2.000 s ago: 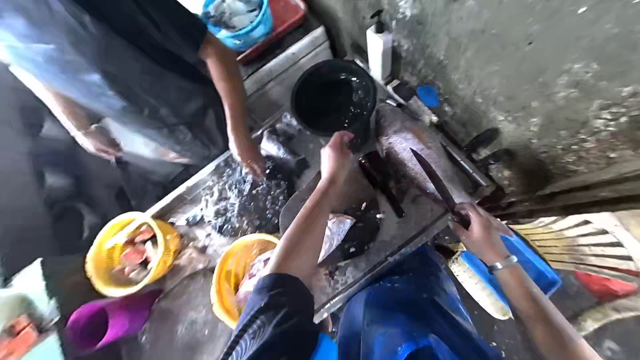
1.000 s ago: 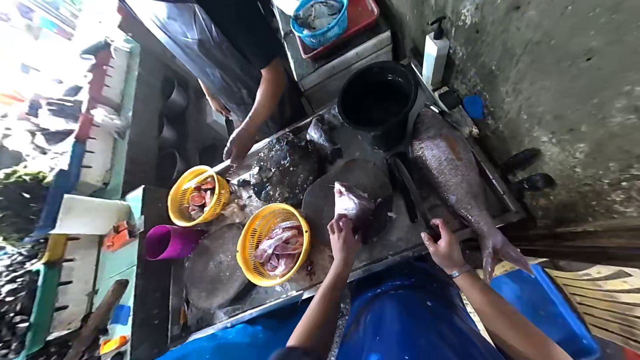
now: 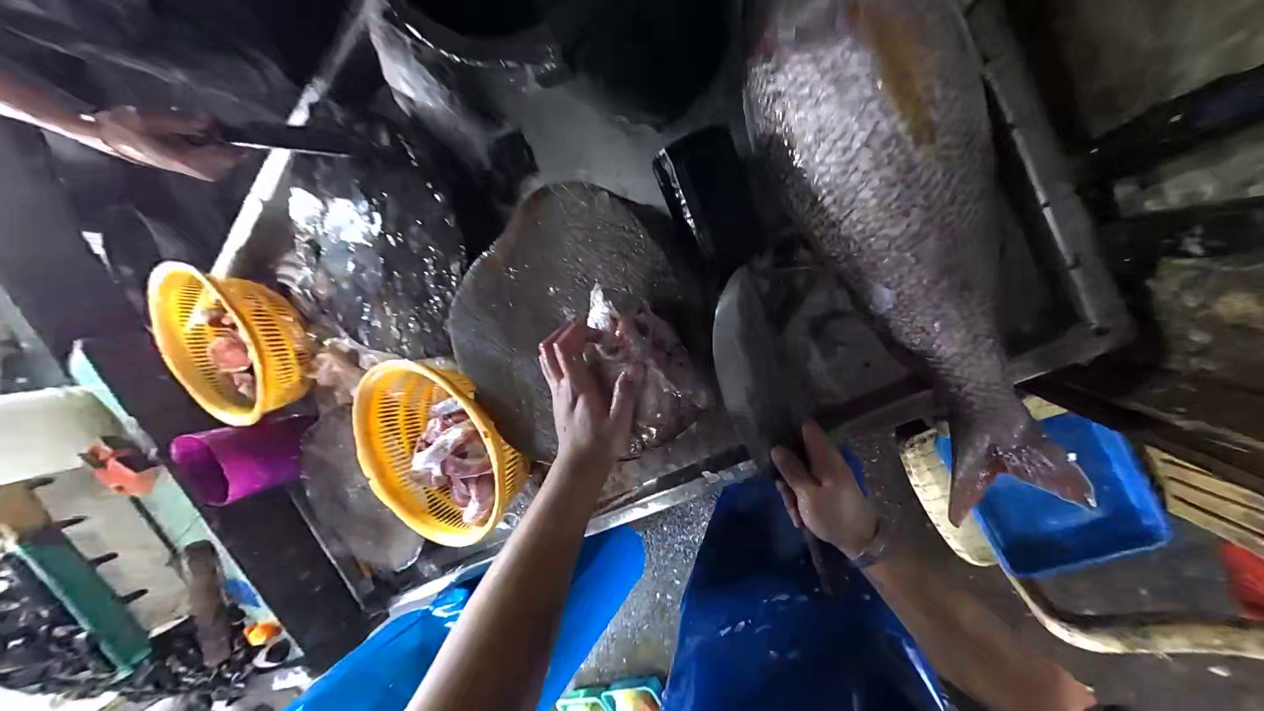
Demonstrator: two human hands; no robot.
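Note:
My left hand (image 3: 591,395) rests with bent fingers on a raw fish piece (image 3: 657,370), which lies on a round chopping block (image 3: 553,247). To the right of the block, my right hand (image 3: 828,494) grips the handle of a broad-bladed knife (image 3: 748,355), its wide blade pointing away from me. A large whole scaly fish (image 3: 908,207) lies to the right of the knife, its tail hanging over the table's near edge. Left of the block stands a yellow plastic basket (image 3: 377,444) with cut fish pieces (image 3: 456,459) inside.
Another yellow basket (image 3: 286,341) holding fish pieces and a purple plastic container (image 3: 247,456) stand farther left. A co-worker's hand (image 3: 163,138) holds a knife (image 3: 286,138) at upper left. A black block-shaped object (image 3: 706,197) lies beyond my blade. A blue tub (image 3: 1081,504) sits below the fish tail.
My right hand, seemingly without a knife one second ago, now holds a broad-bladed one. My left hand stays at the fish piece on the block. The view has moved closer to the table.

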